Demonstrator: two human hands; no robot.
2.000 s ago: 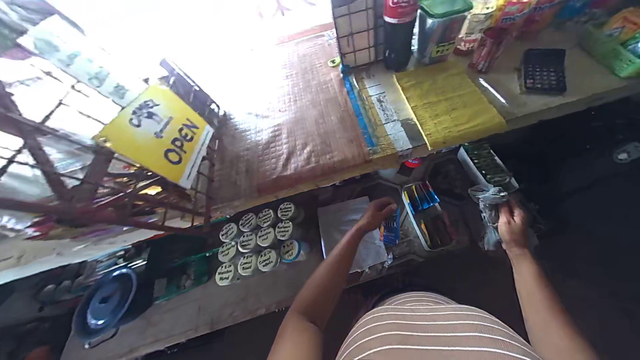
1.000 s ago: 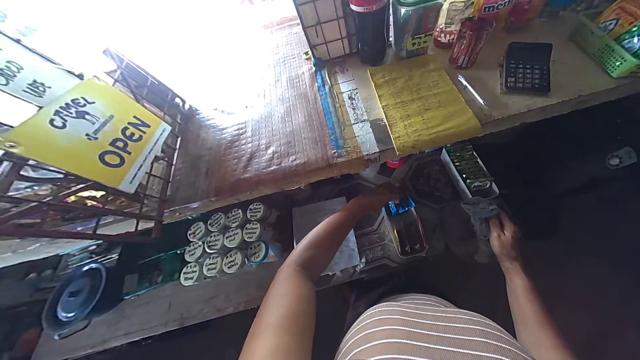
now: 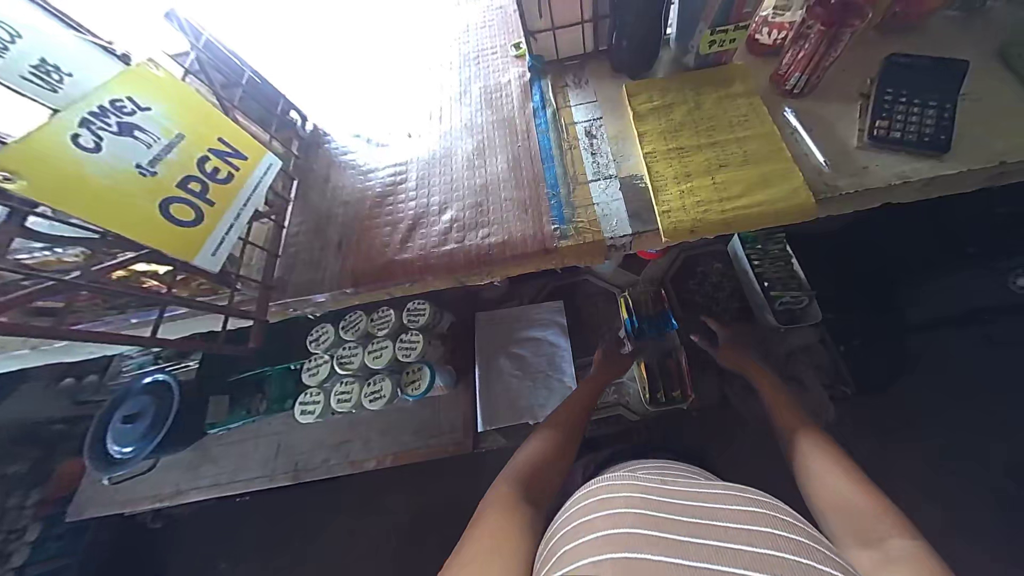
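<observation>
Below the counter, my left hand (image 3: 614, 360) is at the left side of a narrow container (image 3: 686, 392) of small colourful packets, its fingers close to a blue packet (image 3: 658, 322); whether it grips anything cannot be told. My right hand (image 3: 724, 346), with fingers spread and nothing seen in it, is just right of that container. Beyond it stands a white box (image 3: 800, 318) filled with a row of dark green packets. A dark, crumpled plastic bag (image 3: 780, 392) lies under my right wrist. To the left of my left hand lies a silvery-white sheet (image 3: 524, 364).
Rows of jars with lettered lids (image 3: 379, 352) and a blue basin (image 3: 136, 420) are on the lower shelf. Above, the counter (image 3: 856, 180) holds a yellow paper (image 3: 716, 152), pen (image 3: 806, 139), calculator (image 3: 916, 104) and bottles. A yellow sign (image 3: 144, 164) hangs on a metal grille at left.
My right hand has let go of the grey plastic bag and moved left, toward the narrow container. My left hand has drawn back slightly from the container's far part. The view has shifted closer.
</observation>
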